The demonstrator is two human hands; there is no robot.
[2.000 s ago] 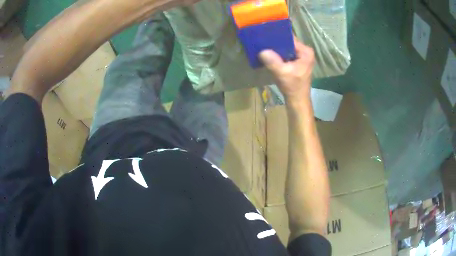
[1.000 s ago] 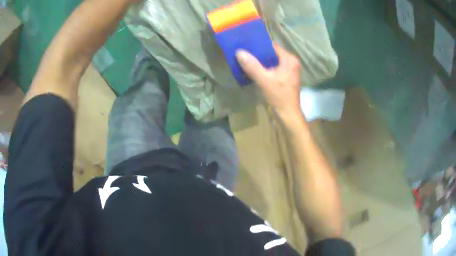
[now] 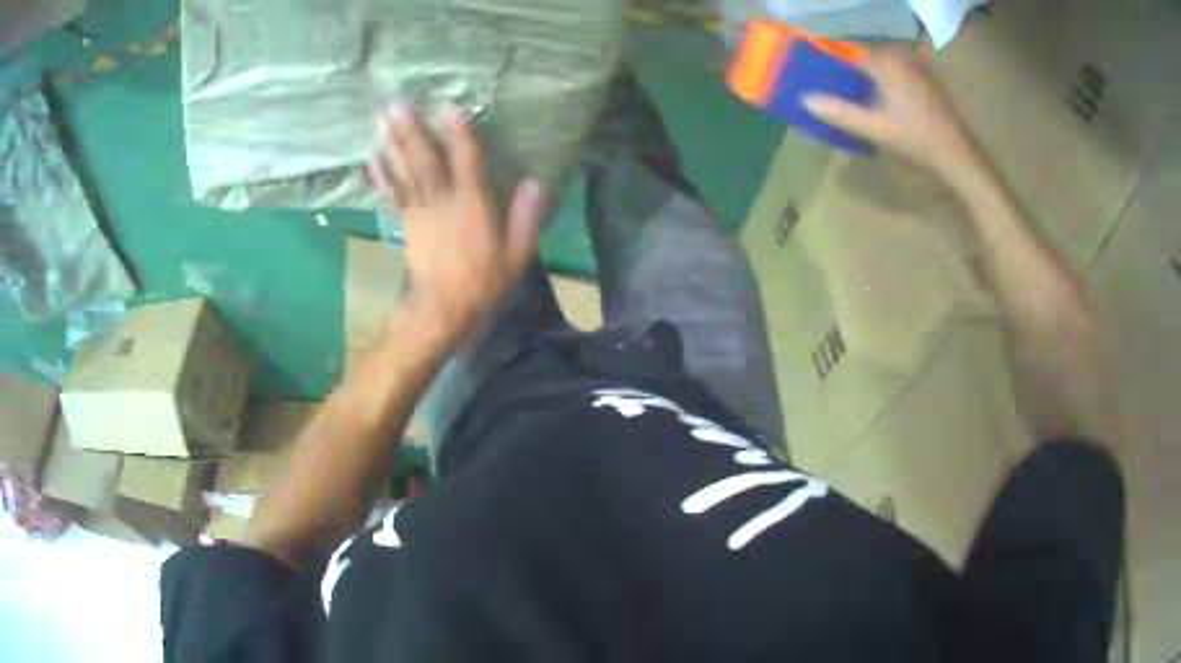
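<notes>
A bulky grey-green bagged carton (image 3: 298, 78) lies at the top left centre, in front of my legs. My left hand (image 3: 447, 214) is at its near side, fingers spread and apart, holding nothing; whether it touches the sack I cannot tell. My right hand (image 3: 894, 110) grips a blue tape dispenser (image 3: 822, 93) with an orange end, held up to the right of the package above flat cardboard. My right hand is slightly blurred.
Flat cardboard with "M11" marks (image 3: 894, 350) covers the right side. A small brown carton (image 3: 143, 389) and several others are at the lower left. A crumpled grey sack (image 3: 58, 220) lies on the green floor at the far left. A white sheet (image 3: 945, 16) shows at the top.
My view has shifted. My left hand, out of the picture before, now shows over the package's near side. My right hand has moved right, away from the package, still holding the dispenser.
</notes>
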